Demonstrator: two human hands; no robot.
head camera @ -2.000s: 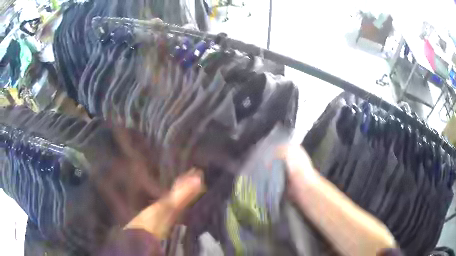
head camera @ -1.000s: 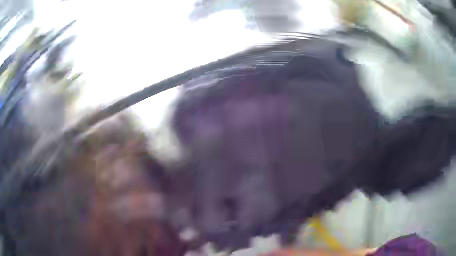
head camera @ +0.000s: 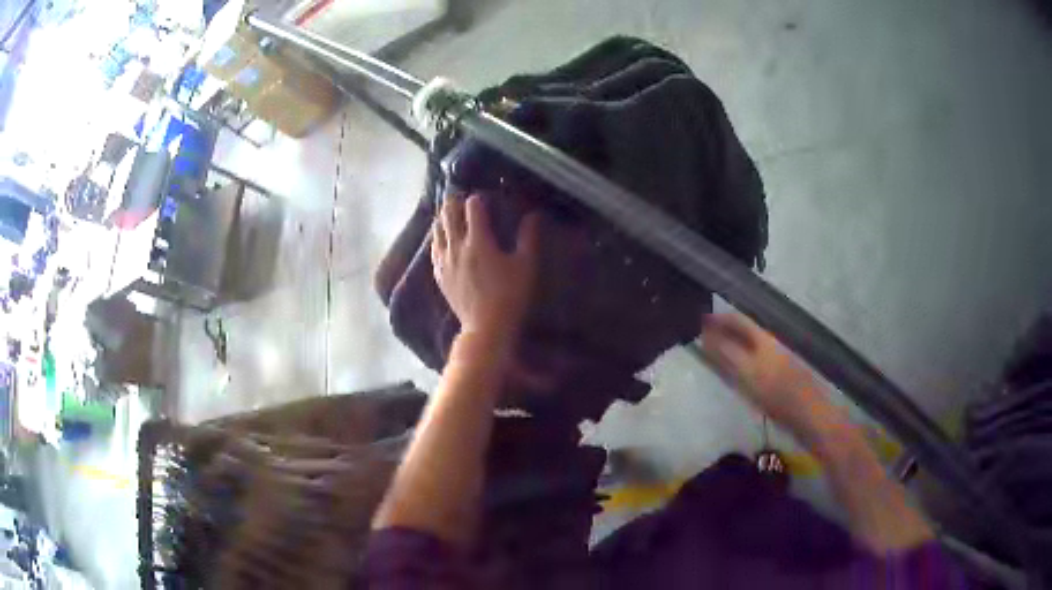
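A small bunch of dark jackets (head camera: 681, 138) hangs on a metal garment rail (head camera: 646, 225) that crosses the view diagonally. A white ring or marker (head camera: 438, 104) sits on the rail at the left end of the bunch. My left hand (head camera: 485, 259) lies on the near side of the jackets just below the rail, fingers spread; whether it grips cloth is hidden. My right hand (head camera: 750, 352) is blurred, below the rail to the right of the bunch, with nothing visible in it.
Another rack of packed garments (head camera: 300, 484) stands at lower left. More dark garments (head camera: 1015, 438) hang at the right edge. Cartons (head camera: 283, 87), a table and a blue bin (head camera: 190, 150) stand at upper left. Yellow lines mark the grey floor (head camera: 877, 150).
The view has swung from packed racks to this rail with a small bunch. My left hand now lies on the jackets and my right hand is beside them.
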